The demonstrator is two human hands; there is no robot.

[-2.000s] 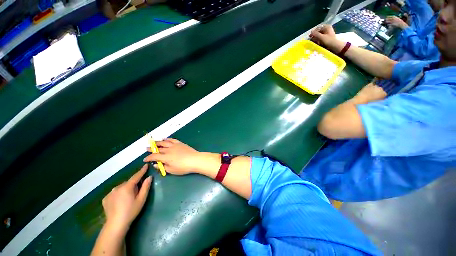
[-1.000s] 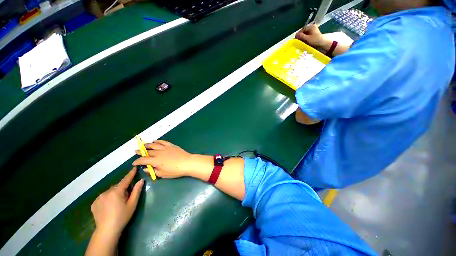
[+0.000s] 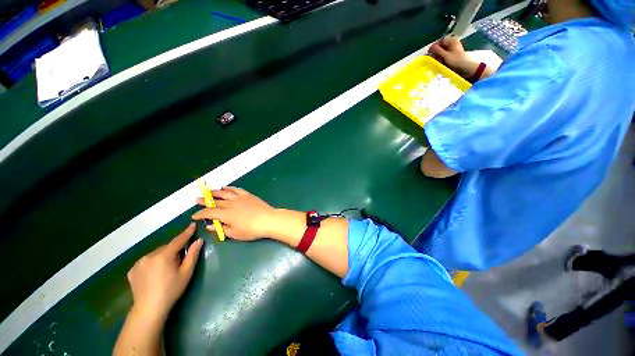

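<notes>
My right hand (image 3: 240, 214) holds the yellow tweezers (image 3: 212, 211) on the green bench, their thin tip towards the white rail. A small dark module (image 3: 207, 222) shows partly under my right fingertips; the fingers hide most of it. My left hand (image 3: 161, 272) lies just left of it, index finger stretched towards the module and thumb apart. Whether the left index fingertip touches the module cannot be told. A dark red wrist strap (image 3: 307, 232) with a thin dark cord is on my right wrist.
Another small dark module (image 3: 226, 117) lies on the green belt beyond the white rail (image 3: 230, 165). A yellow tray (image 3: 394, 92) of white parts stands right, by a neighbouring person in blue (image 3: 529, 139). A clipboard with papers (image 3: 71, 66) lies beyond the belt. Feet show lower right.
The neighbouring person has leaned forward over the bench, their body now hiding part of the yellow tray. The module on the belt appears shifted left. My hands keep nearly the same pose.
</notes>
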